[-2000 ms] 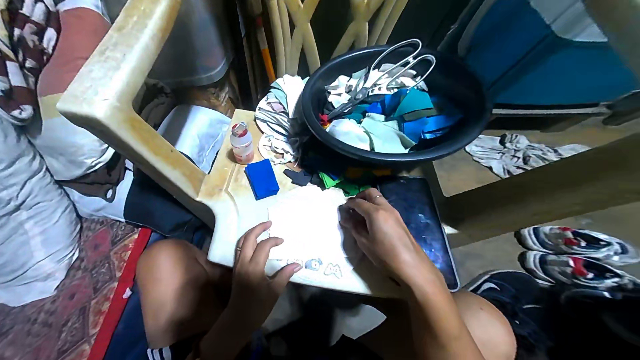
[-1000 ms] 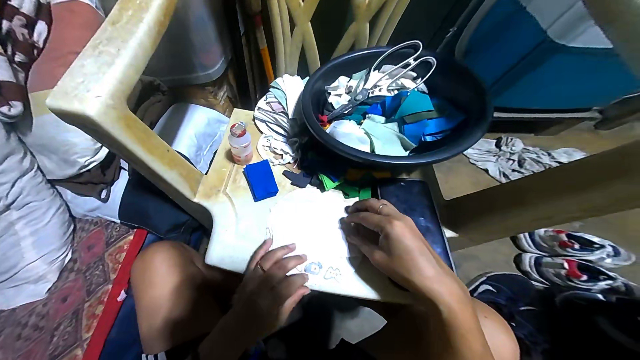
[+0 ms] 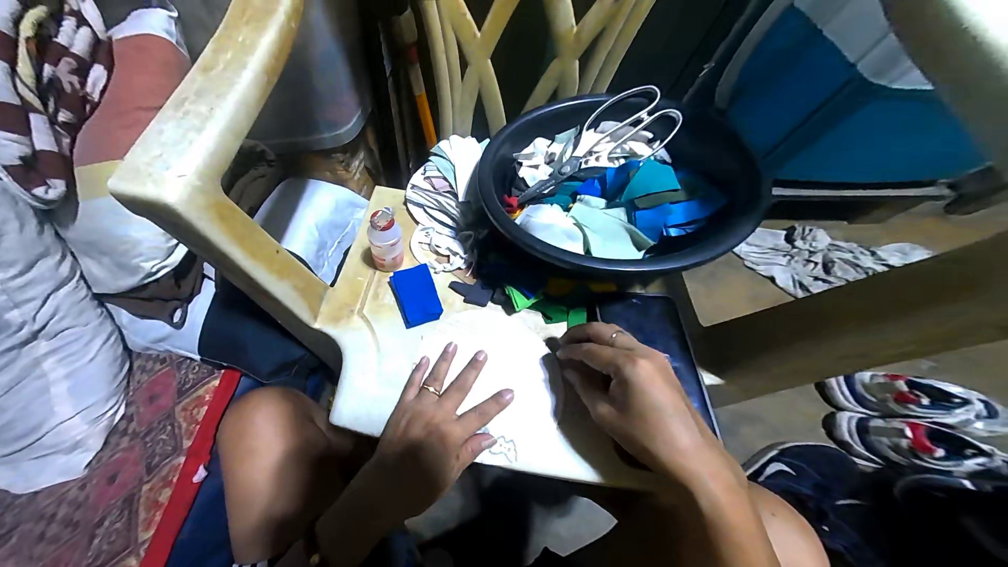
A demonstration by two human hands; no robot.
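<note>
My left hand (image 3: 441, 425) lies flat with spread fingers on a white cloth or sheet (image 3: 504, 354) that bears a small printed drawing, on the seat of a plastic chair. At the sheet's right edge, my right hand (image 3: 622, 378) has its thumb and fingertips together; whether they pinch the edge or a small dark bit there is hard to tell. A stack of blue fabric pieces (image 3: 416, 296) lies beyond my left hand, beside a small plastic bottle (image 3: 385, 240). Green fabric scraps (image 3: 551, 303) lie just beyond my right hand.
A black basin (image 3: 622, 264) of fabric scraps holds metal scissors (image 3: 583, 153) at the back of the seat. A dark flat tablet-like object (image 3: 654, 315) lies under my right wrist. The chair's armrests (image 3: 181, 157) rise on both sides. Sneakers (image 3: 906, 394) stand on the floor at right.
My left hand has moved up and further onto the white sheet, and its fingers have spread. My right hand stays at the sheet's right edge.
</note>
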